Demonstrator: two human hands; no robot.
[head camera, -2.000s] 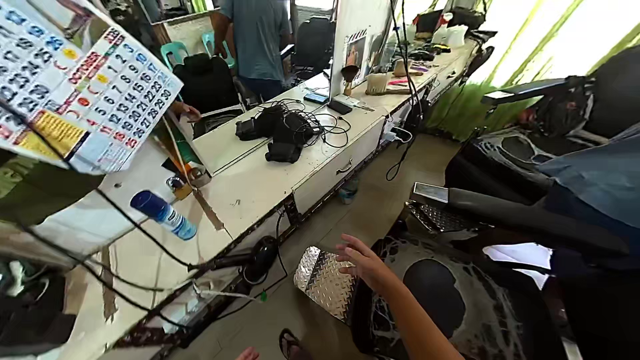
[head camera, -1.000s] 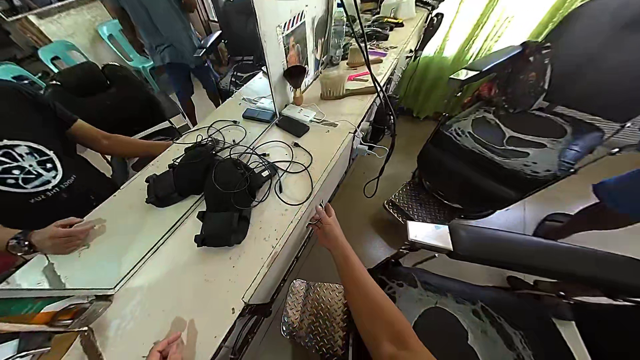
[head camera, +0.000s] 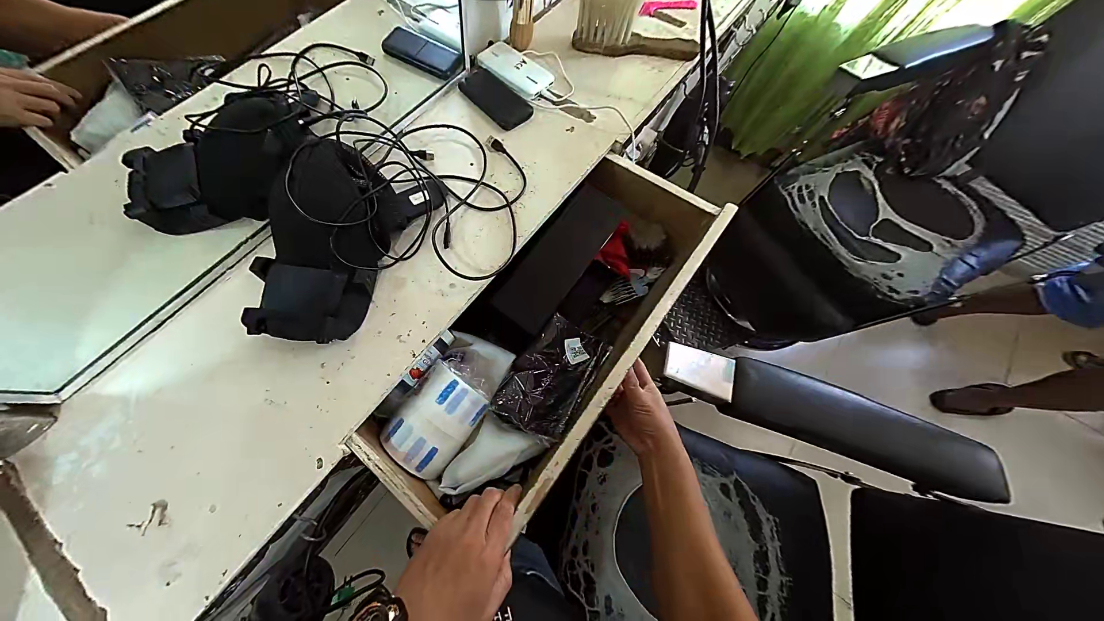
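Note:
A wooden drawer (head camera: 681, 263) stands pulled out from the white counter. My left hand (head camera: 461, 552), with a watch at its wrist, rests its fingers on the near end of the drawer's front edge. My right hand (head camera: 640, 410) holds the outer side of the drawer front near its middle. Inside lie a wrapped white roll with blue marks (head camera: 435, 418), a dark plastic packet (head camera: 552, 379), a long black box (head camera: 556, 267), a red item (head camera: 614, 250) and a clipper comb (head camera: 625, 287). Plastic bags partly cover the drawer's floor.
On the counter (head camera: 207, 457) lie a black strapped device (head camera: 319, 224) with tangled cables, a black phone (head camera: 496, 99), a white power bank (head camera: 516, 71) and a brush (head camera: 604, 26). A mirror (head camera: 112, 285) runs along the left. Worn black salon chairs (head camera: 871, 423) and a person's legs (head camera: 1026, 397) are at right.
The drawer, shut one second ago, is now pulled out. My left hand has moved from the counter to its front edge, and my right hand now holds the drawer front.

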